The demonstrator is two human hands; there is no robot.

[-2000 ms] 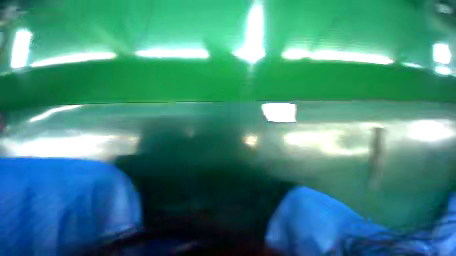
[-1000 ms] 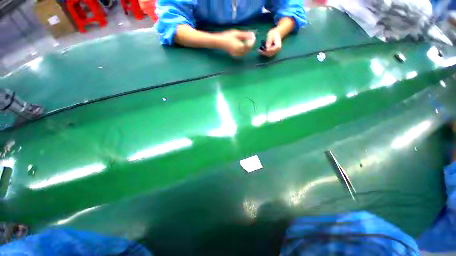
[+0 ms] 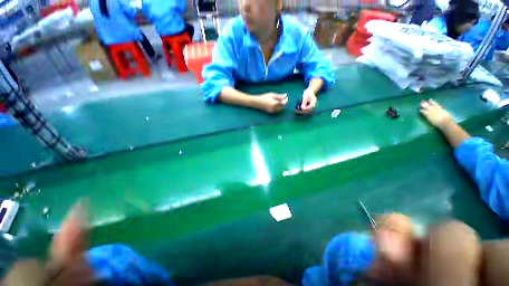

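My left hand (image 3: 70,248) is at the lower left, blurred and cut off by the bottom edge, with a finger or thumb pointing up. My right hand (image 3: 399,248) is at the lower right, strongly blurred; whether it holds anything cannot be told. Thin silver tweezers (image 3: 366,214) lie on the dark green surface, their lower end meeting my right hand's outline. A white paper slip (image 3: 280,211) lies flat at the middle, between my hands and farther forward.
A seated person (image 3: 268,56) opposite holds a small black unit (image 3: 299,106). Another person's hand (image 3: 436,113) rests on the green belt (image 3: 223,162) at right, near a dark unit (image 3: 392,113). A white device (image 3: 8,215) lies far left; white bags (image 3: 413,53) are piled back right.
The view has tilted up and levelled. Both my hands have come into view at the bottom. The other person's arm at right now reaches onto the belt.
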